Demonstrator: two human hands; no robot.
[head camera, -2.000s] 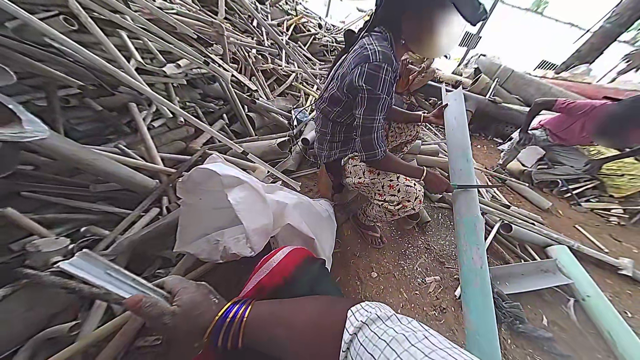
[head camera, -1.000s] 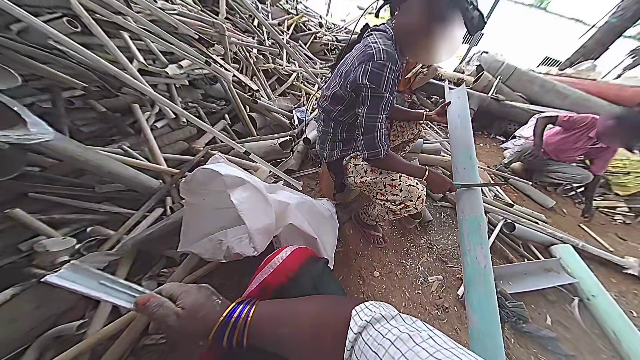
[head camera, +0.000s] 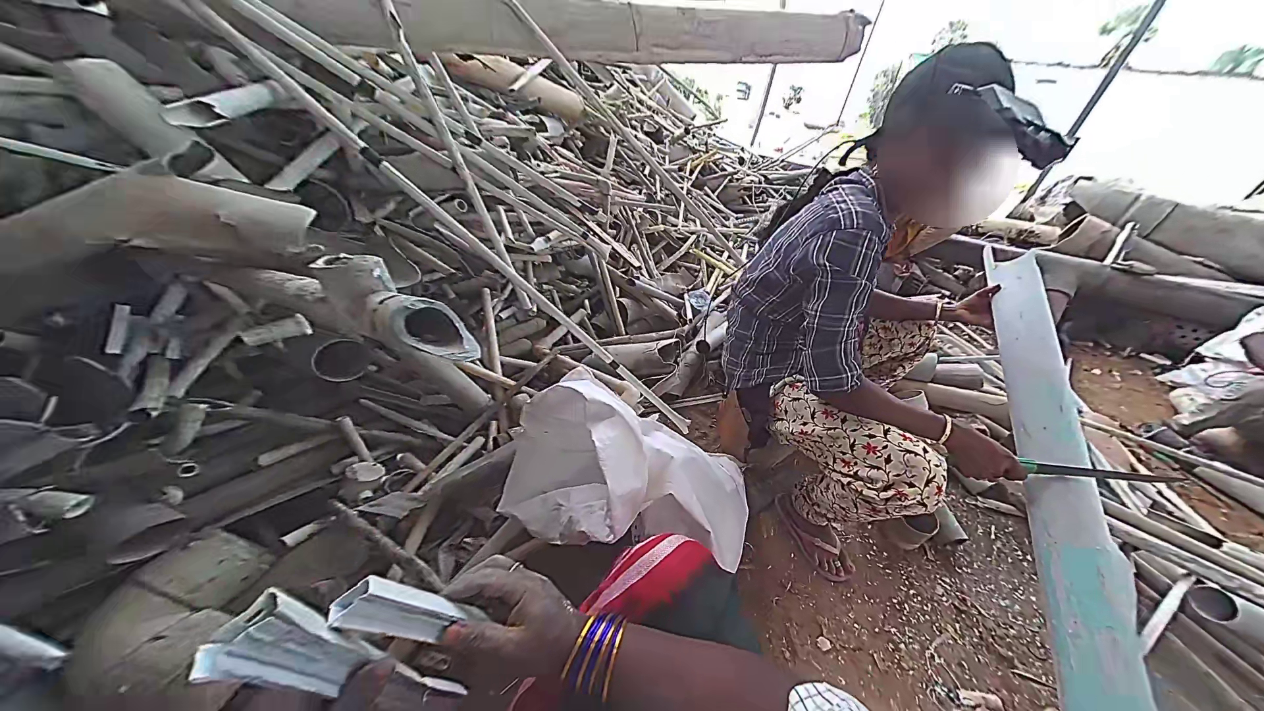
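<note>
My right hand, with several bangles at the wrist, reaches in from the lower right and grips a short pale plastic channel piece. Just left of it, my left hand shows only in part at the bottom edge, with more pale channel pieces in its grasp. A white sack lies beyond my hands, above the red and dark cloth near my forearm. At the right, a co-worker in a checked shirt squats, one hand on a long pale plastic length, the other holding a thin green-handled blade across it.
A large heap of scrap pipes and strips fills the left and back. A thick pipe crosses the top. More pipes lie at the right, beyond the bare dirt ground. Part of another person is at the right edge.
The view has swung left. More channel pieces and part of my left hand now show beside my right hand, which held a pale piece in both earlier frames.
</note>
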